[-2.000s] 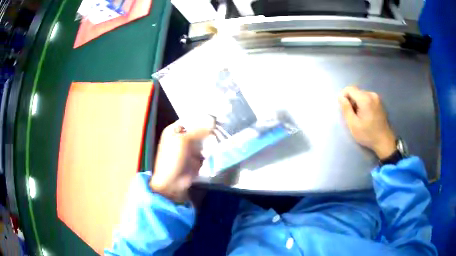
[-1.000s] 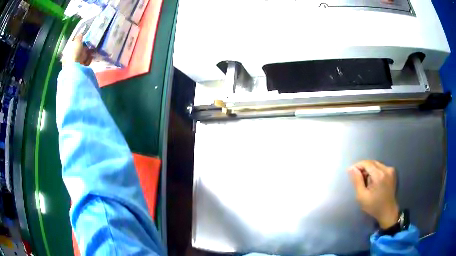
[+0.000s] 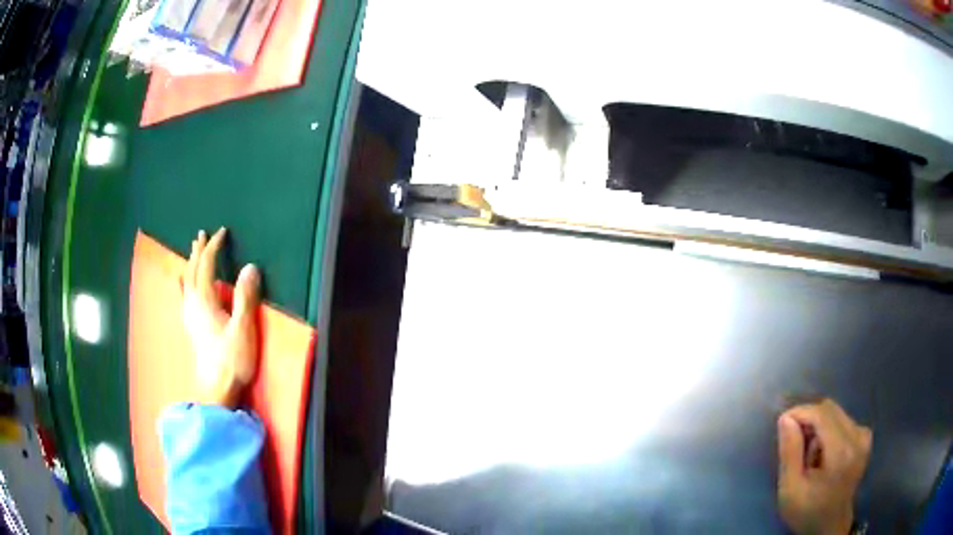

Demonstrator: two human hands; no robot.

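My left hand [image 3: 222,324] is over the near red mat [image 3: 162,366] on the green belt, fingers spread and holding nothing. My right hand [image 3: 821,460] rests on the right part of the steel work plate [image 3: 554,366], fingers curled, with nothing visible in it. Wrapped boxes [image 3: 214,29] lie in a row on the far red mat [image 3: 266,68] at the top left, cut off by the picture's edge. Loose clear film shows at their near end.
The white heat sealer housing [image 3: 731,63] with dark slots stands behind the plate. The pale sealing bar [image 3: 773,259] runs along the plate's rear. The green conveyor belt [image 3: 230,167] lies left of a dark gap beside the plate.
My left hand has let go of the boxes on the far mat and come back to the near mat. The box and film seen earlier on the plate are gone from it.
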